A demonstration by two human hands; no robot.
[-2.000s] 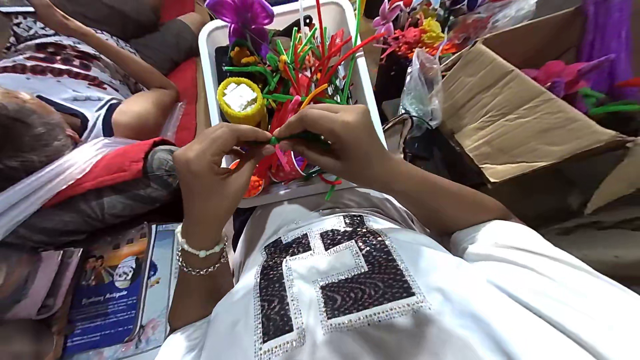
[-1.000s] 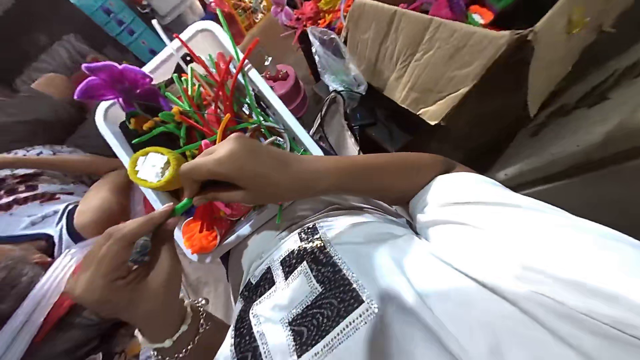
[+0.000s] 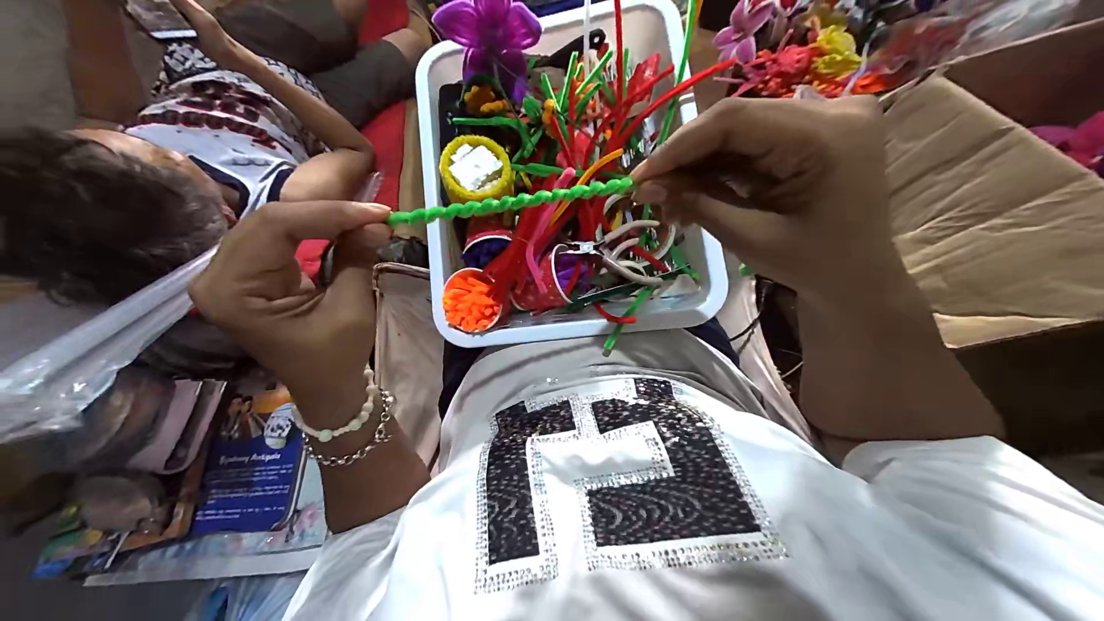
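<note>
A twisted green pipe cleaner (image 3: 509, 203) spans the space between my hands, nearly straight and slightly higher at its right end. My left hand (image 3: 297, 276) pinches its left end between thumb and finger. The right end is in the fingertips of my right hand (image 3: 768, 172). Beneath it, a white plastic tray (image 3: 424, 112) holds red, green and orange pipe cleaners, pliers (image 3: 586, 248) with pale handles, a yellow fuzzy round container (image 3: 476, 170) with white pieces in it, and a cup of orange pieces (image 3: 471, 301). A purple flower (image 3: 492, 34) stands at the tray's back left corner.
An open cardboard box (image 3: 992, 198) stands at the right. Another person (image 3: 233, 129) lies at the left, near a sheet of clear plastic (image 3: 95, 354). Printed booklets (image 3: 250, 474) are at the lower left. Colourful craft flowers (image 3: 793, 60) lie behind the tray.
My hands have moved apart, with the green pipe cleaner now stretched between them. Earlier they were close together, with only a small green part showing at the fingertips. The view has swung between frames.
</note>
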